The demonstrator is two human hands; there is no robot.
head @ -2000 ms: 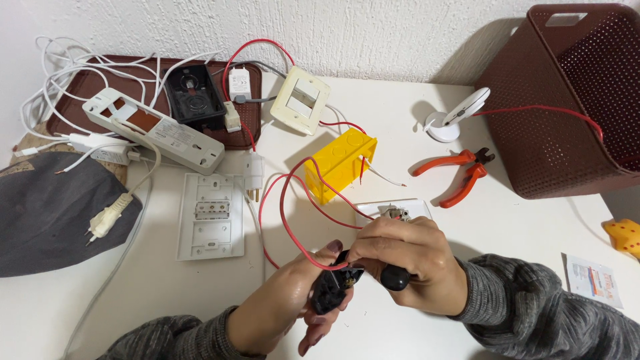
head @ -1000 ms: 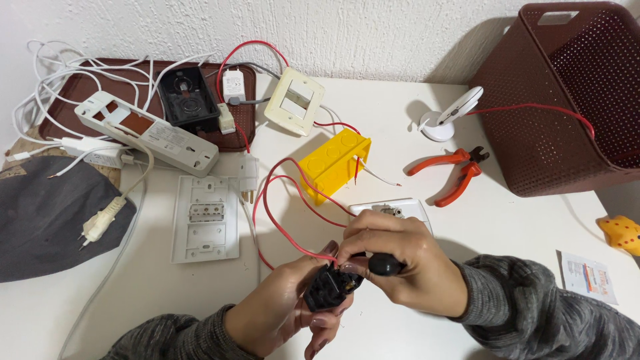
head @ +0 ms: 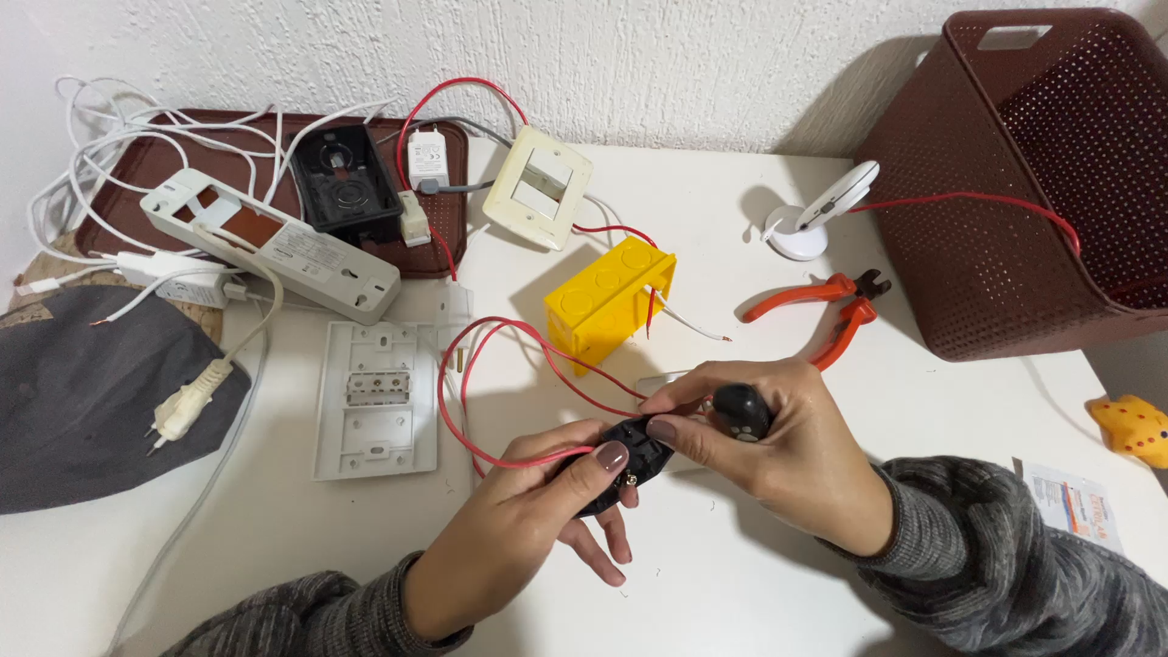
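Note:
My left hand [head: 538, 511] grips a black plastic electrical fitting [head: 630, 456] with a small brass-coloured screw showing; its thumb lies over the end of a red wire [head: 447, 401] at the fitting. The wire loops up and to the left. My right hand [head: 776, 447] holds a screwdriver by its black handle [head: 741, 411], its thumb and forefinger touching the fitting's upper edge. The screwdriver's shaft is mostly hidden. Behind the right hand, a white plate [head: 662, 379] is largely covered. The yellow electrical box [head: 598, 306] sits just beyond, with red and white wires at its open side.
Orange-handled pliers [head: 826, 297] lie right of the box, near a brown perforated basket [head: 958, 274]. A white wall plate [head: 376, 447], a long white casing [head: 310, 260] and a plug [head: 192, 401] occupy the left. A cream switch plate [head: 506, 210] and black box [head: 342, 214] stand behind.
My left thumb has come onto the red wire at the black fitting. The fitting is turned in my hands, and my right fingers have shifted to its upper edge.

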